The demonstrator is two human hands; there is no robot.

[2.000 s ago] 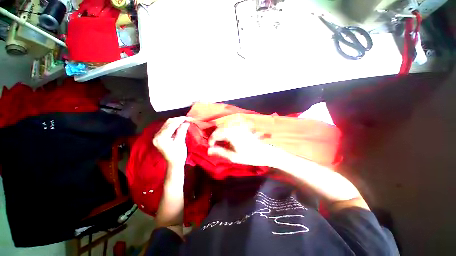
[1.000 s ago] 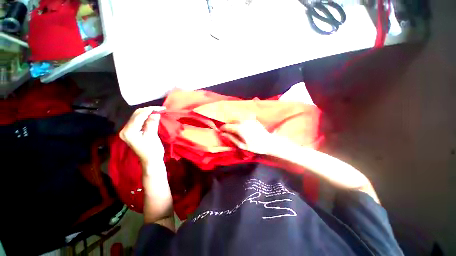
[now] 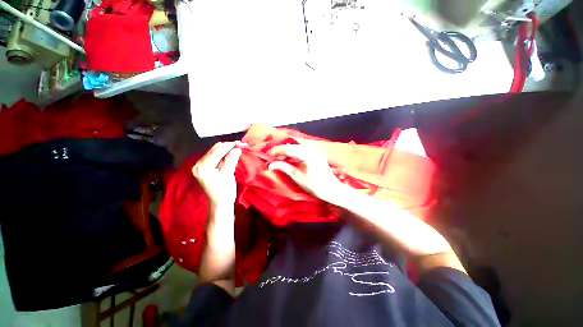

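Note:
A red garment piece (image 3: 287,201), orange where light hits, lies bunched over the lap below the table's front edge. My left hand (image 3: 218,171) pinches its edge at the upper left, thumb and fingers together. My right hand (image 3: 303,167) grips a fold of the same cloth a little to the right, fingers curled, with the fingertips partly lost in glare and folds. A pale white piece (image 3: 410,142) shows at the cloth's upper right corner.
White machine table (image 3: 256,76) ahead, with black-handled scissors (image 3: 450,51) on it. Red strips (image 3: 524,57) hang at its right end. Red cut pieces (image 3: 118,41) lie on the left tray. A black garment (image 3: 70,223) drapes at left; a red bundle (image 3: 185,223) sits beside the lap.
The view shifted and came back. My right hand has moved up along the cloth, nearer its top edge and my left hand. The cloth's right part is folded differently, with a seam line showing.

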